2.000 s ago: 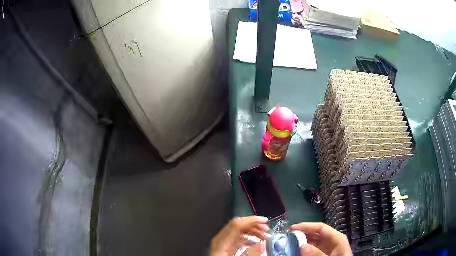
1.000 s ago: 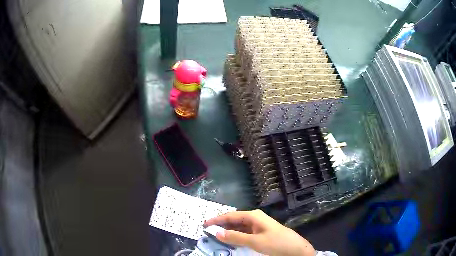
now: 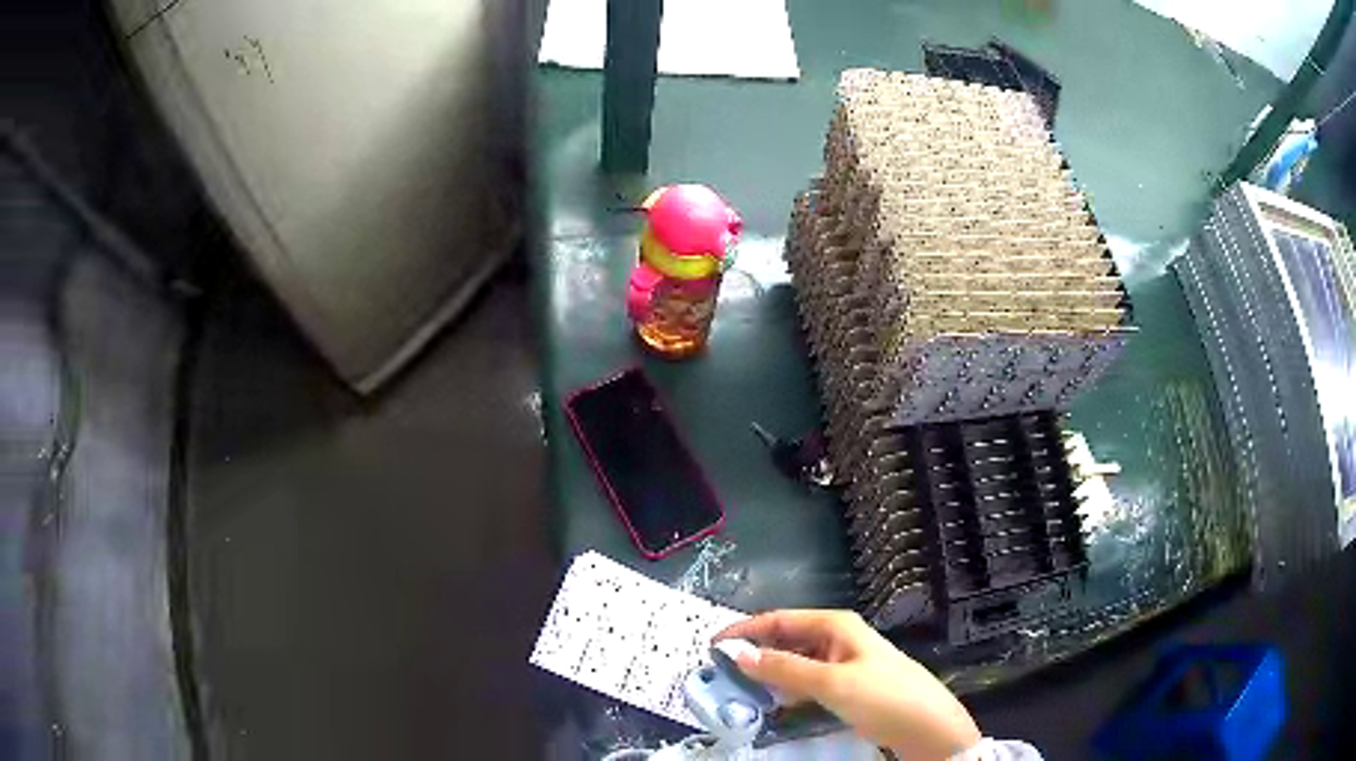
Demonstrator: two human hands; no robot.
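Observation:
A small blue-white object (image 3: pixel 726 702) with a rounded, case-like shape sits at the bottom edge of the view, over the printed sheet (image 3: pixel 625 632). My right hand (image 3: pixel 863 677) comes from the lower right; its thumb and index finger pinch the upper part of this object. The object's lower end and a white loop beside it are partly cut off by the picture's edge. My left hand is not in view.
A phone (image 3: pixel 644 461) and a pink-lidded bottle (image 3: pixel 683 268) stand beyond the sheet. A tall slotted board stack (image 3: pixel 982 253) is right of them, with a small dark item (image 3: pixel 799 454) beside it. Stacked frames (image 3: pixel 1264 357) are far right. A blue bin (image 3: pixel 1205 702) is below the bench edge.
The view has shifted rightward and down since the first frame. My left hand has left the picture, and the printed sheet now shows. My right hand remains at the blue-white object.

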